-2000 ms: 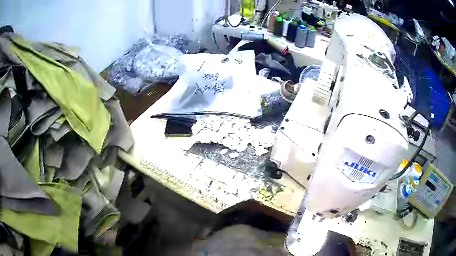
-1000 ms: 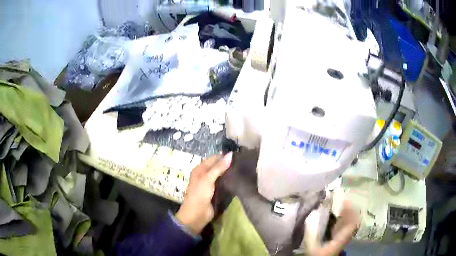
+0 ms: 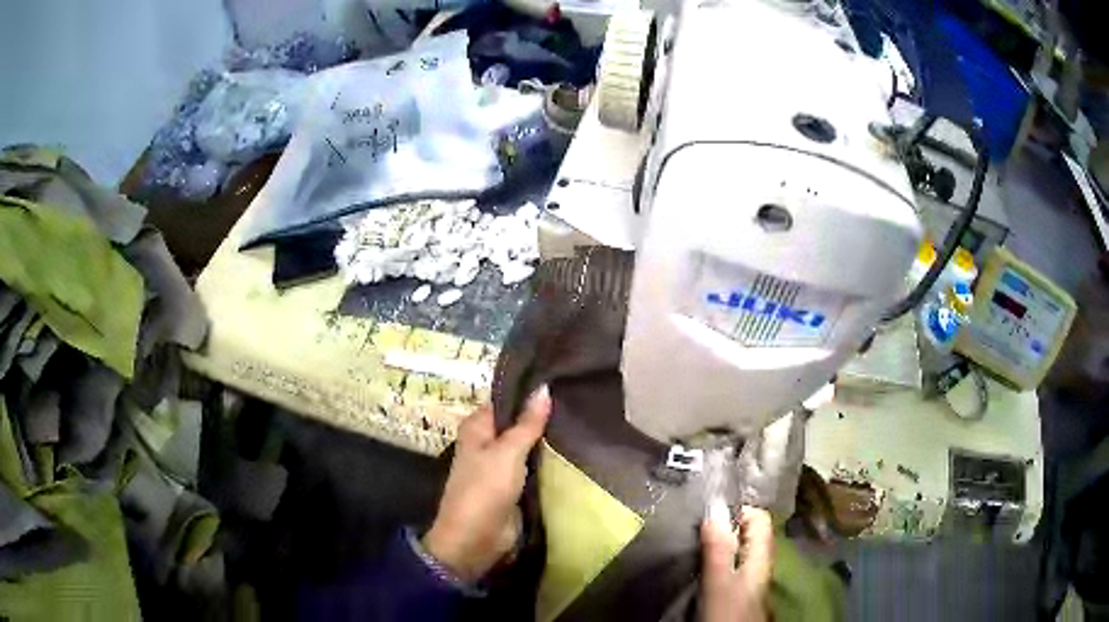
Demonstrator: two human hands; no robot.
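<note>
A grey-brown garment (image 3: pixel 596 419) with a lime-green panel (image 3: pixel 586 525) lies around the lower arm of the white JUKI machine (image 3: pixel 778 243). Its ribbed band (image 3: pixel 590 277) reaches up beside the machine body. A small bright metal frame (image 3: pixel 684 459) rests on the cloth under the head. My left hand (image 3: pixel 487 486) grips the cloth's left side, thumb on top. My right hand (image 3: pixel 738 561) holds the cloth just right of and below the metal frame, cut off by the bottom edge.
A heap of small white pieces (image 3: pixel 426 249) lies left of the machine, beside a black block (image 3: pixel 304 259) and a marked plastic bag (image 3: pixel 365 146). A grey and green garment bundle (image 3: pixel 73 401) stands at left. A control panel (image 3: pixel 1015 318) and bottles (image 3: pixel 946 298) are at right.
The hands came into view and the garment is now around the machine arm. Since one second ago my right hand has moved left onto the cloth near the metal frame.
</note>
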